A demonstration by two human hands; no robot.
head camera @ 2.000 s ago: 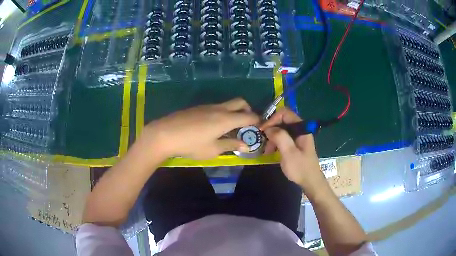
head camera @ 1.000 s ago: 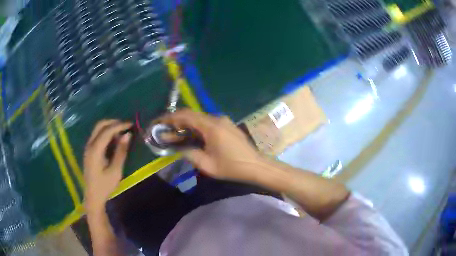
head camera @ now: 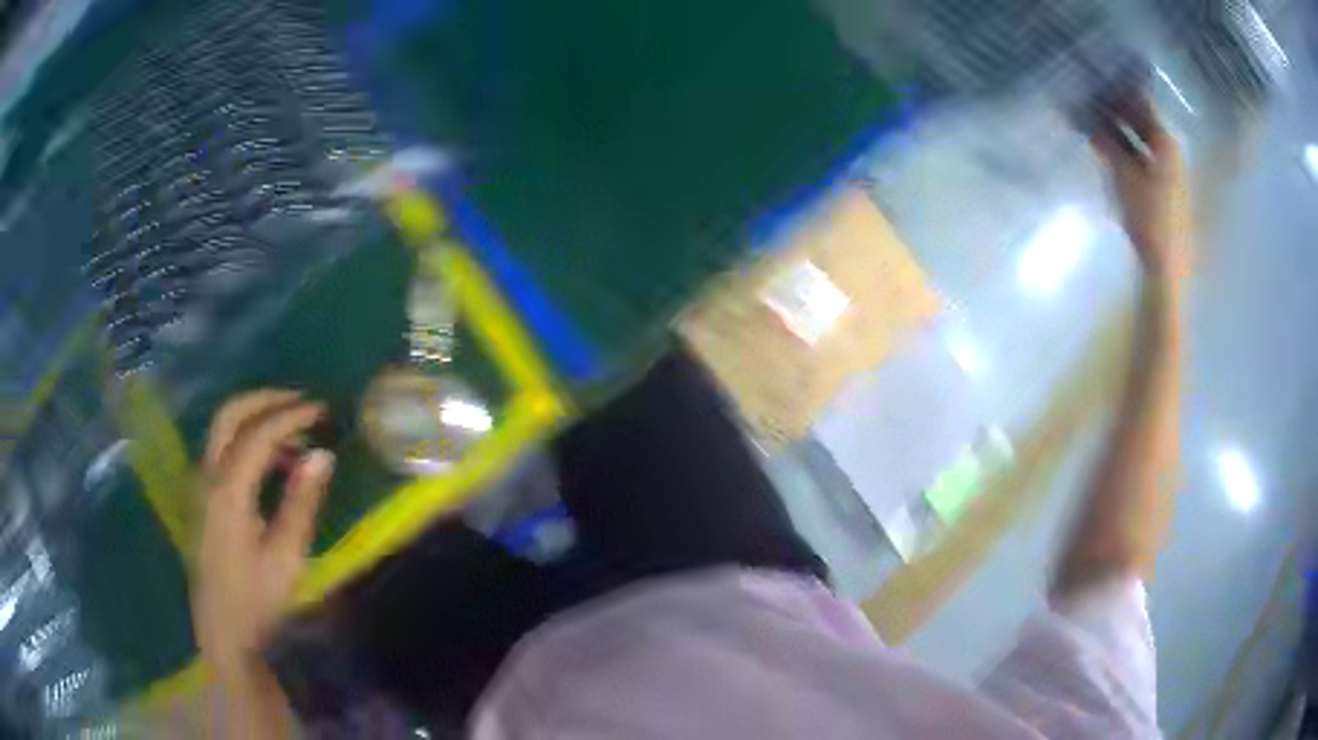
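Note:
The round metal test base (head camera: 422, 419) lies on the green mat at the yellow-taped corner, with its silver connector (head camera: 432, 311) above it. No component can be made out on the base. My left hand (head camera: 260, 499) is left of the base, fingers curled and thumb near them; blur hides whether it holds the probe. My right hand (head camera: 1142, 152) is far out at the upper right, beside the tray of parts (head camera: 997, 44). A dark shape shows at its fingertips, too blurred to tell whether it is a held component.
Trays of dark rounds (head camera: 217, 174) stand at the upper left. Yellow tape (head camera: 484, 325) and blue tape (head camera: 513, 282) cross the mat. A brown cardboard box (head camera: 838, 311) with a white label sits beyond the mat's edge, above the grey floor (head camera: 1229, 362).
My right hand has left the base and swung far to the upper right. The component seen at the base no longer shows there. My left hand stays left of the base; the view has turned right.

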